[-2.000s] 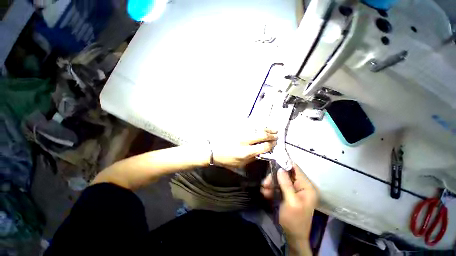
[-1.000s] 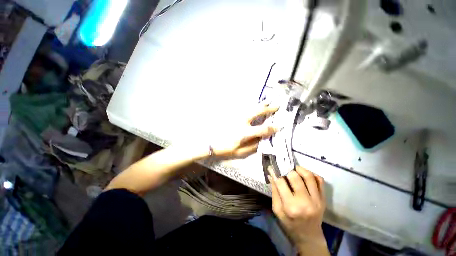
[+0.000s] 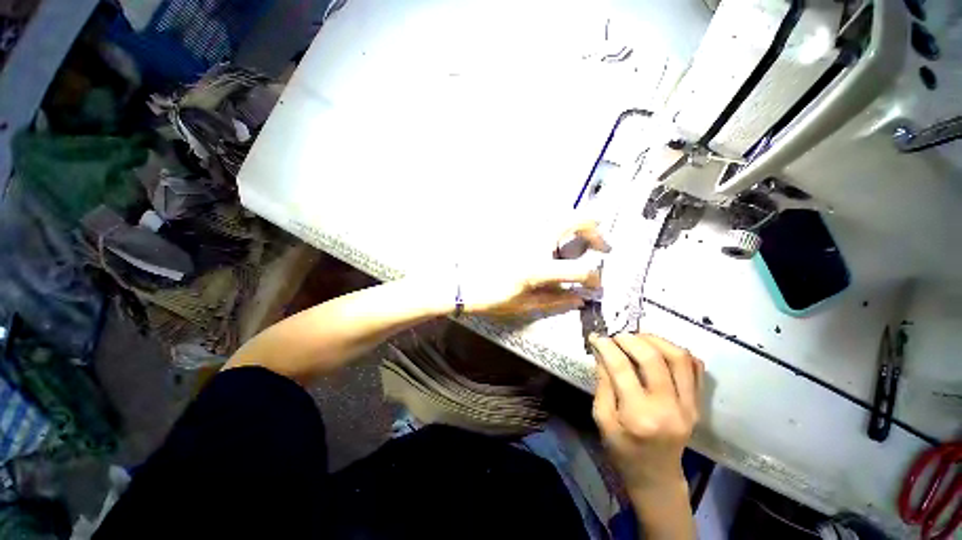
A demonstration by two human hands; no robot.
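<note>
A pale curved upper piece (image 3: 631, 276) with a dark lower end lies on the machine table, its far end near the presser foot and needle area (image 3: 662, 200). My left hand (image 3: 543, 287) lies on its left edge, thumb and fingers spread, a small dark patch between them. My right hand (image 3: 646, 392) pinches the near end of the piece at the table's front part. The white sewing machine head (image 3: 802, 105) stands above and to the right. Glare washes out detail of the piece around the needle.
A phone in a teal case (image 3: 804, 262) lies right of the needle. Black snips (image 3: 888, 382) and red-handled scissors (image 3: 932, 492) lie further right. A stack of cut pieces (image 3: 454, 385) is below the table edge. Piles of pieces (image 3: 200, 211) lie on the floor at left.
The view has shifted. My right hand has moved from holding the piece's end at the table edge to pressing on it from above. My left hand stays on the piece.
</note>
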